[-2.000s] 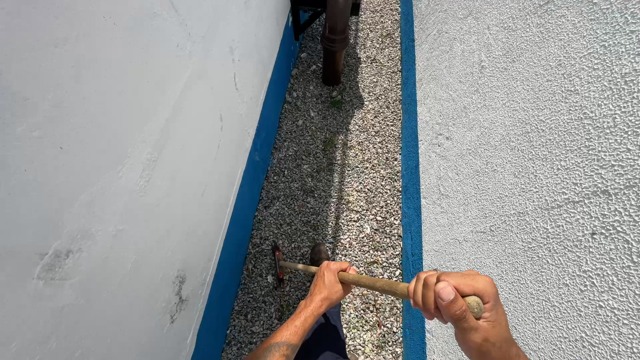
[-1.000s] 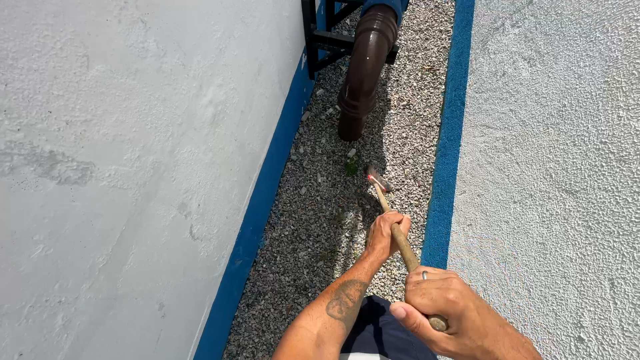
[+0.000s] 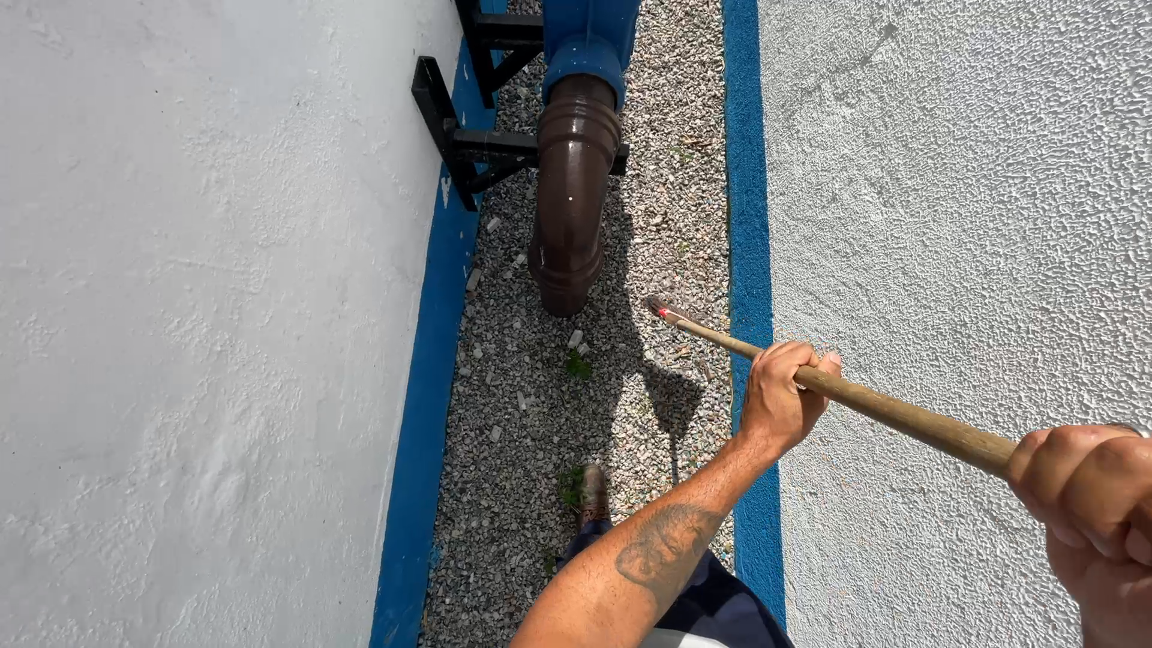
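My left hand (image 3: 785, 394) is closed around the middle of the wooden handle (image 3: 909, 421) of a long garden tool. My right hand (image 3: 1084, 490), partly cut off by the right edge of the view, grips the handle's upper end. The handle slants down and left to a small, dark head with red near its neck (image 3: 661, 311). Seen nearly edge-on, the head is right of the brown pipe elbow (image 3: 571, 207), over the gravel (image 3: 666, 216); whether it touches the stones cannot be told. Small green weeds (image 3: 578, 364) grow below the pipe's mouth.
A white wall with a blue base band (image 3: 423, 405) runs along the left; a rough white wall (image 3: 945, 225) with a blue band stands close on the right. Black metal brackets (image 3: 495, 144) and a blue fitting (image 3: 585, 54) are ahead. A brown shoe (image 3: 594, 490) stands on the gravel.
The tool head has swung from left of my shoe to right of the pipe, passing near the weeds. Both hands have moved right, still on the handle. The view has moved toward the pipe.
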